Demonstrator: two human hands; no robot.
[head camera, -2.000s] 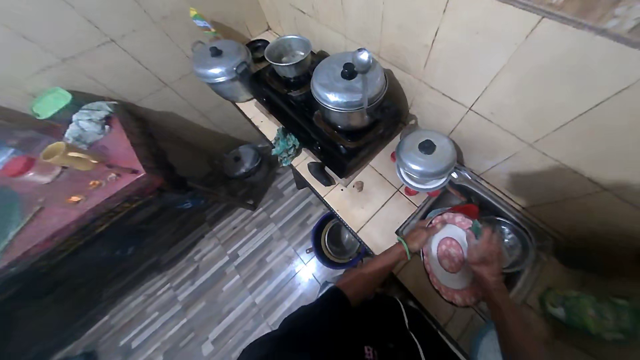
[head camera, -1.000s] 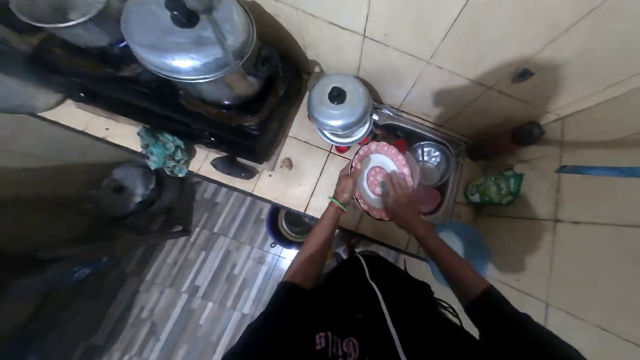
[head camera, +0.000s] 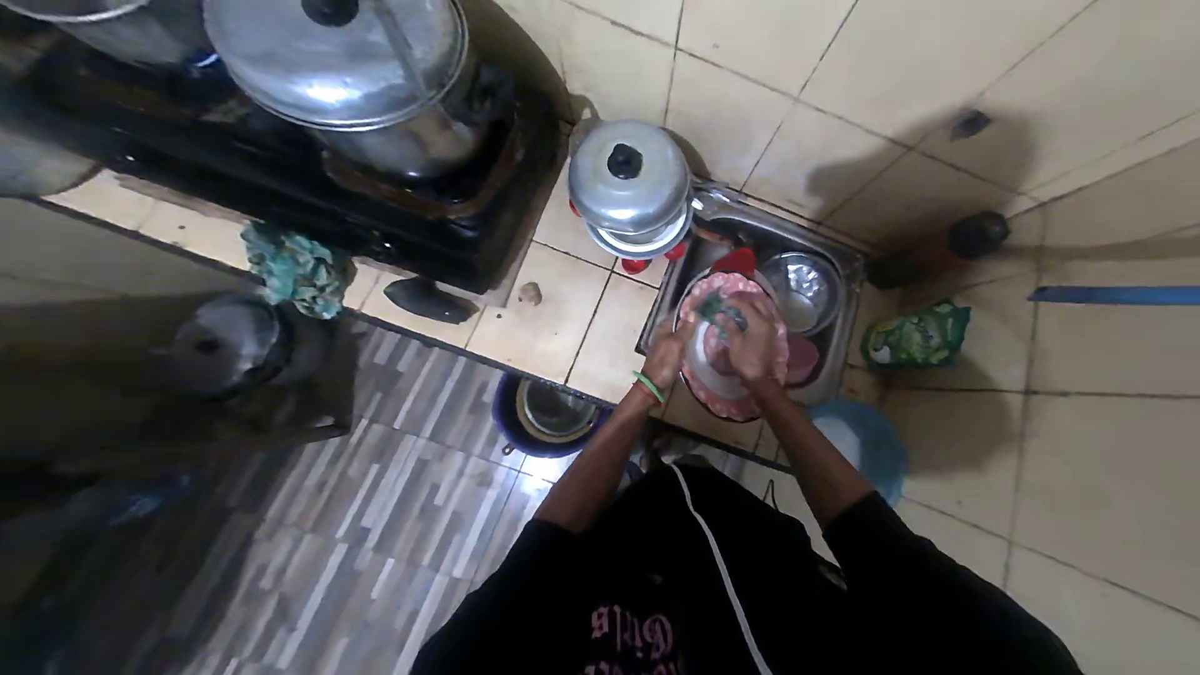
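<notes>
A pink-and-white plate with a scalloped rim (head camera: 732, 401) is tilted over the near edge of the steel sink (head camera: 837, 377). My left hand (head camera: 667, 354), with a green band at the wrist, grips the plate's left rim. Against the plate's face my right hand (head camera: 750, 342) presses a dark green scrubbing pad (head camera: 714, 307); its fingers are curled over the pad. Behind the plate in the sink lie a metal bowl (head camera: 804, 289), a red item (head camera: 735, 261) and a pink dish (head camera: 802, 360).
Left of the sink stands a small lidded pot (head camera: 628, 187). A large lidded pot (head camera: 347, 75) sits on the black stove (head camera: 272, 202). A green pouch (head camera: 917, 337) and a dark bottle (head camera: 937, 248) are on the right. Below are a blue tub (head camera: 867, 450) and a basin (head camera: 511, 417).
The view has swung toward the sink over the two seconds. My right hand has shifted over the plate's face, while my left hand still grips its rim.
</notes>
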